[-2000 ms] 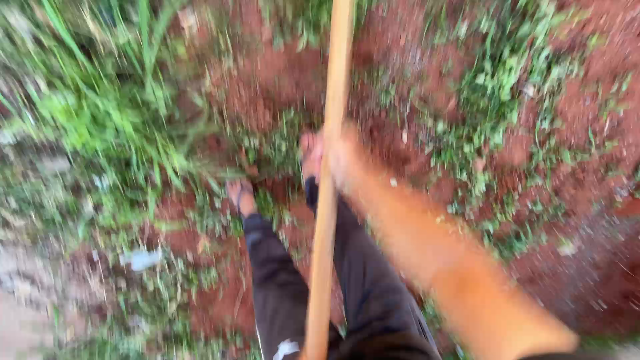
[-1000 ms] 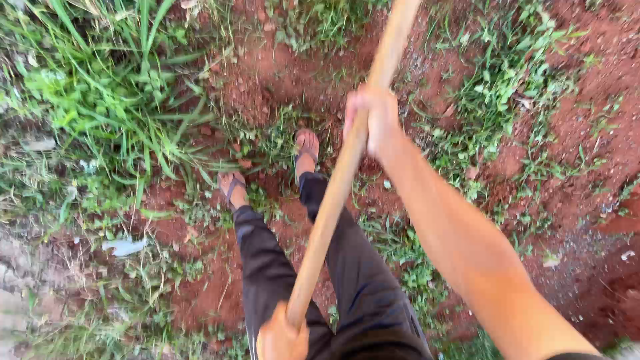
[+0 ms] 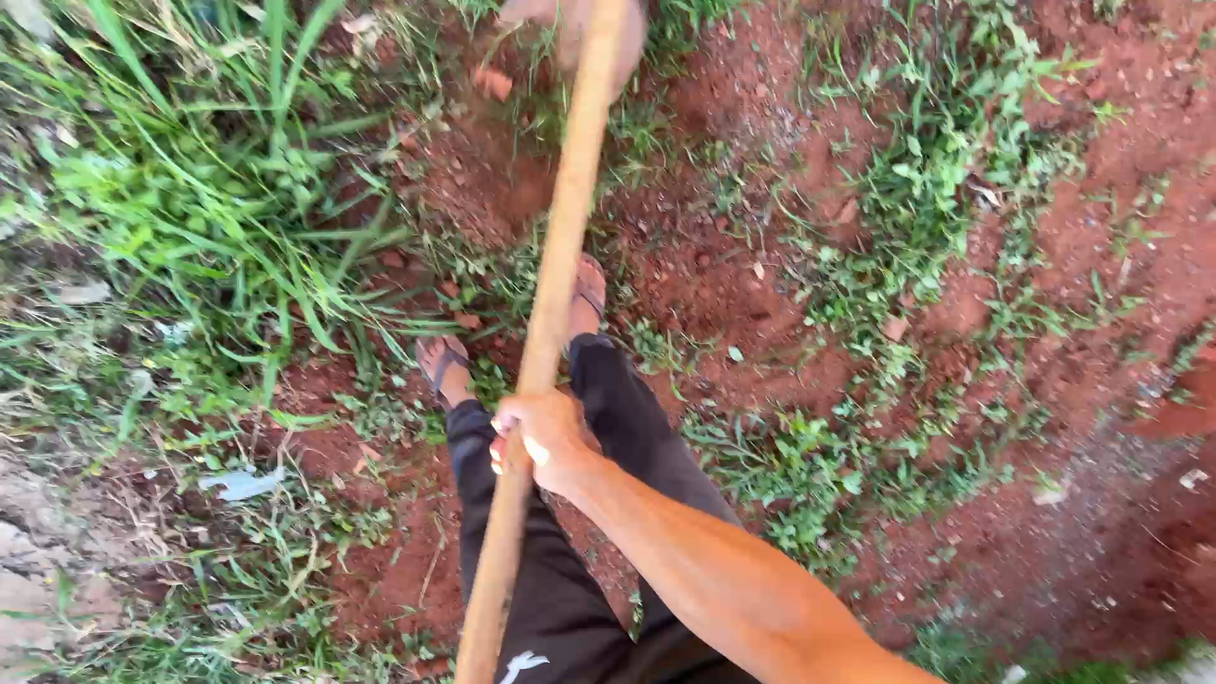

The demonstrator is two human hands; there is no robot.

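Observation:
A long wooden handle (image 3: 560, 247) runs from the top of the head view down to the bottom edge. At its top end is a blurred, broad brownish head (image 3: 598, 43), like a hoe's blade, over soil and grass. My right hand (image 3: 543, 437) is closed around the lower part of the handle, in front of my legs in dark trousers (image 3: 655, 456). My left hand is out of view. The handle's lower end is cut off by the frame.
My feet in flip-flops (image 3: 444, 366) stand on red soil (image 3: 741, 323). Tall grass (image 3: 218, 218) grows at left, low weeds (image 3: 912, 209) at right. A pale scrap (image 3: 243, 484) lies at lower left, near a pale, hard-looking surface (image 3: 38, 579).
My right hand has come nearer my body, lower in the view. The tool's head has come into view at the top. My left hand, on the handle one second ago, is out of view.

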